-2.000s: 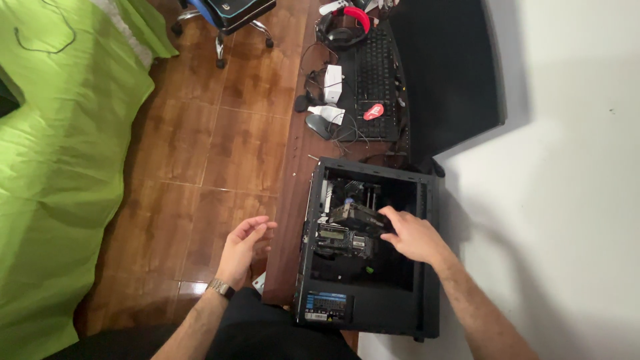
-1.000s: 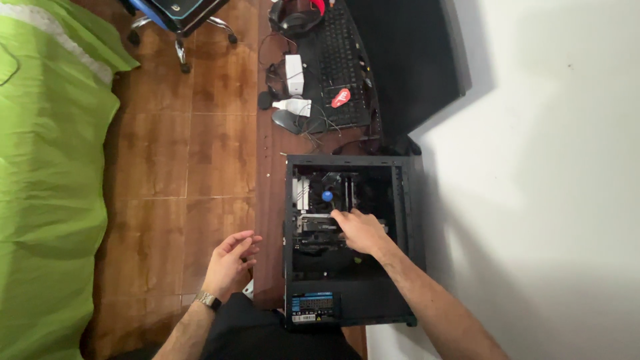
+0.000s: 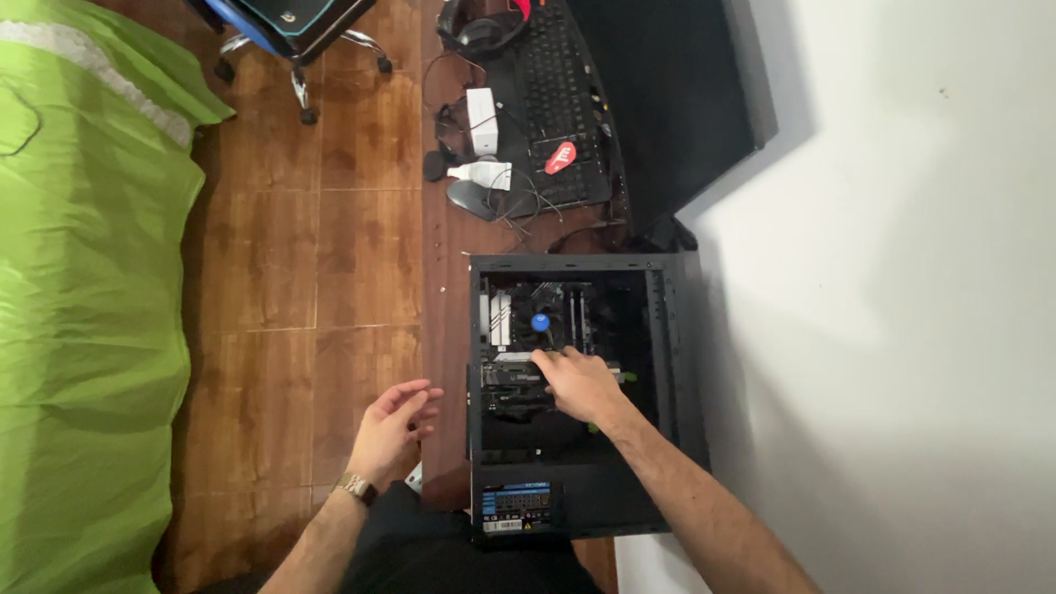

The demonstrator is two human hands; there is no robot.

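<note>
An open black computer case (image 3: 577, 264) lies on the desk's near end. Inside it, my right hand (image 3: 582, 384) has its fingers on a graphics card (image 3: 513, 374), which lies across the motherboard below the CPU cooler with a blue centre (image 3: 539, 322). Memory modules (image 3: 577, 318) stand to the right of the cooler. A power supply label (image 3: 517, 505) shows at the case's lower left. My left hand (image 3: 398, 429), a watch at its wrist, hangs beside the desk edge with its fingers apart and nothing in them.
Beyond the case are a keyboard (image 3: 561, 107), a mouse (image 3: 472, 200), a white tube (image 3: 485, 174), a white box (image 3: 482, 121), headphones (image 3: 483, 33) and loose cables. A monitor (image 3: 668, 107) stands by the wall. Left are a bed with a green cover (image 3: 91, 313) and a wheeled chair (image 3: 289, 33).
Two seconds ago the graphics card was tilted in my right hand above the motherboard; now it lies flat in the case, with my right hand on it. My left hand has stayed beside the desk.
</note>
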